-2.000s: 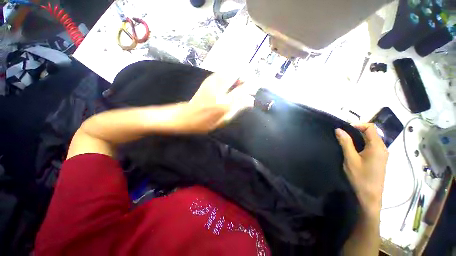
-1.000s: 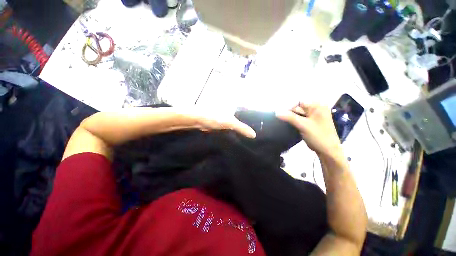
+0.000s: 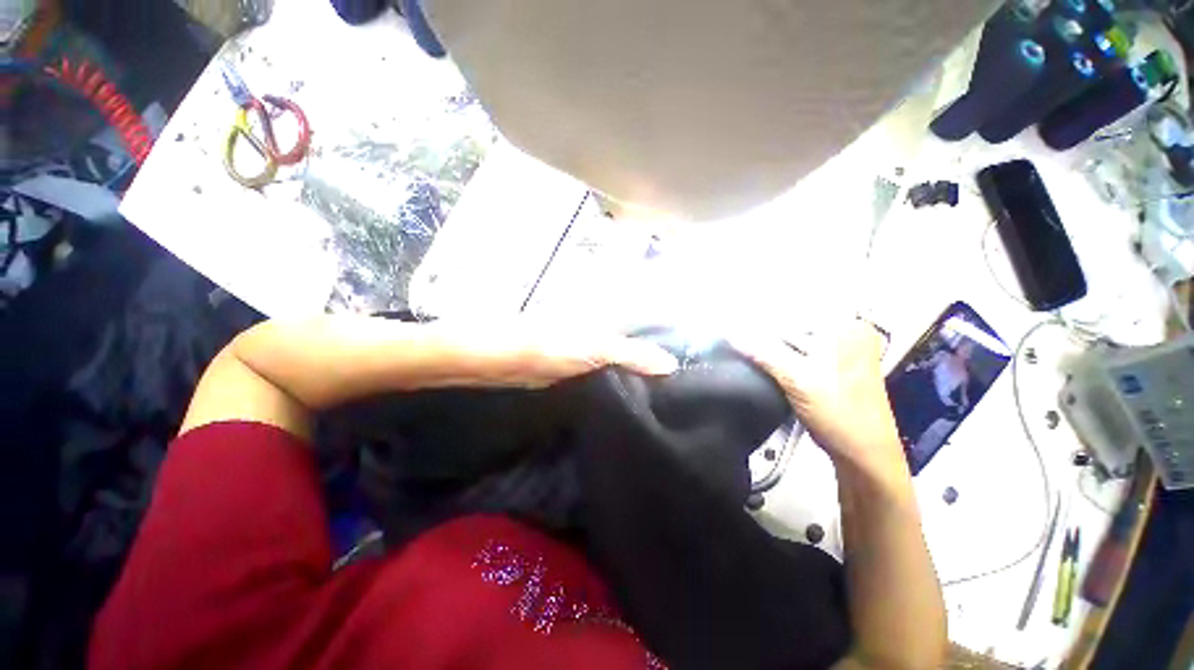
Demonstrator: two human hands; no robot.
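Observation:
The black garment piece hangs from the table edge over the lap, its upper edge bunched between my hands. My left hand lies flat-fingered on the cloth's upper left edge, partly washed out by glare. My right hand grips the cloth's upper right edge with thumb and fingers. The pale sewing machine head covers the top of the view and hides the needle area. The white machine bed shows a dark seam line left of the glare.
Scissors and crinkled clear plastic lie at left. A lit smartphone, a dark slab, small dark pieces, a cable and thin tools lie at right. Dark thread cones stand behind; a grey control panel is far right.
The cloth, spread wide two seconds ago, is now bunched narrowly between the hands. My right hand has moved left from its first place. The machine head fills more of the view than one second ago.

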